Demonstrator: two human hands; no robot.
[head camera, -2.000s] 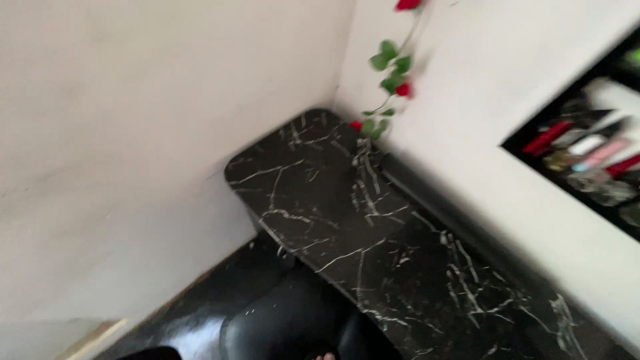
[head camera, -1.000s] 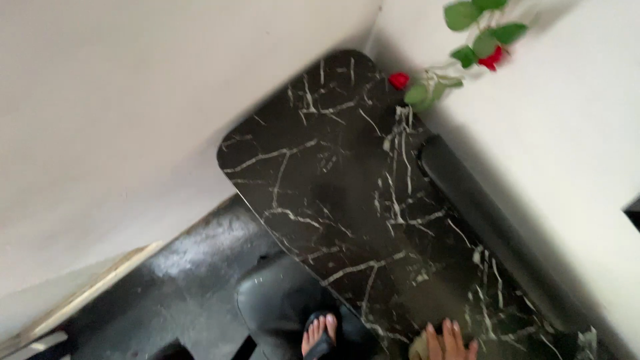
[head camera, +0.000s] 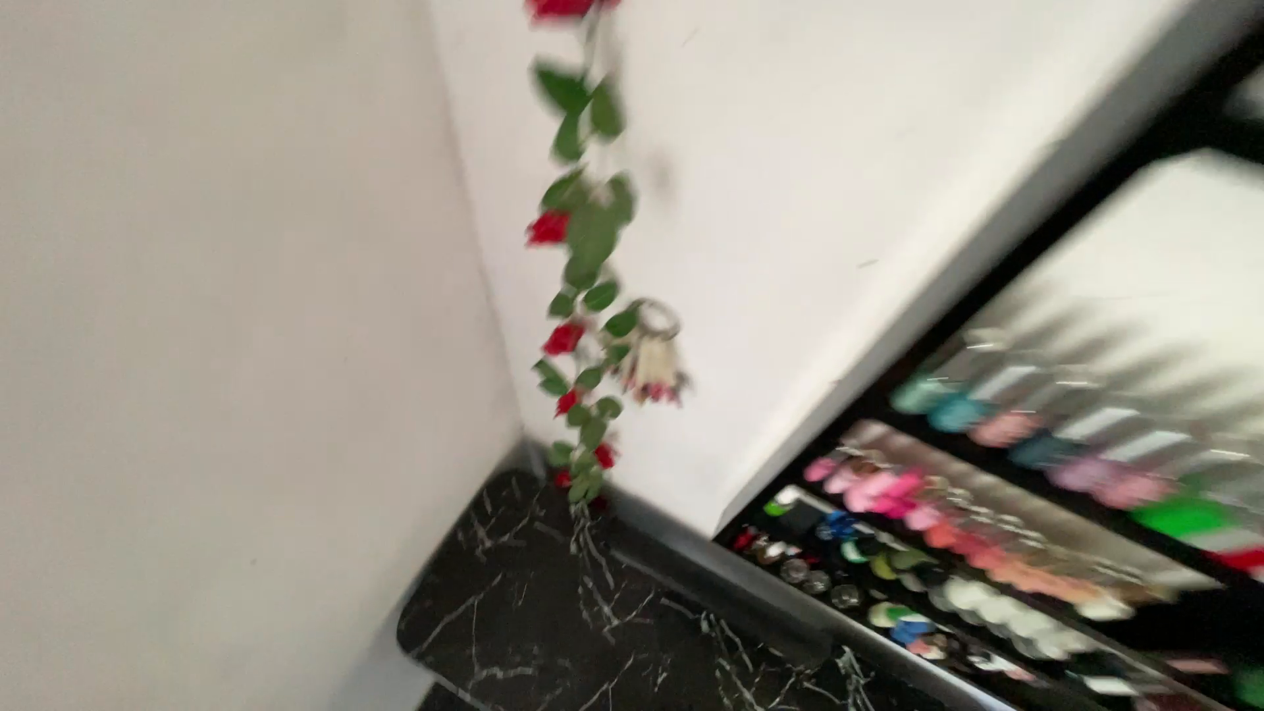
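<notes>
Neither of my hands shows in the head view at this moment. A black marbled countertop (head camera: 553, 612) fills the lower middle, its rounded corner against the wall. An artificial rose garland (head camera: 592, 237) with red blooms and green leaves hangs down the white wall to the counter's back corner. Beside it, a ring of nail colour sample tips (head camera: 652, 365) hangs on the wall, blurred. To the right, a black-framed shelf unit (head camera: 948, 296) holds rows of small bottles, among them pink bottles (head camera: 889, 491) on a middle shelf.
A plain pale wall (head camera: 227, 326) rises at the left and meets the white wall in a corner. A dark raised strip (head camera: 691, 563) runs along the counter's back edge, below the shelf unit. More small bottles and jars (head camera: 815, 581) stand on the lower shelves.
The view has swung upward, bringing in the shelves and more of the garland. A hand at the counter's edge and a sandalled foot, both seen one second ago, are out of view.
</notes>
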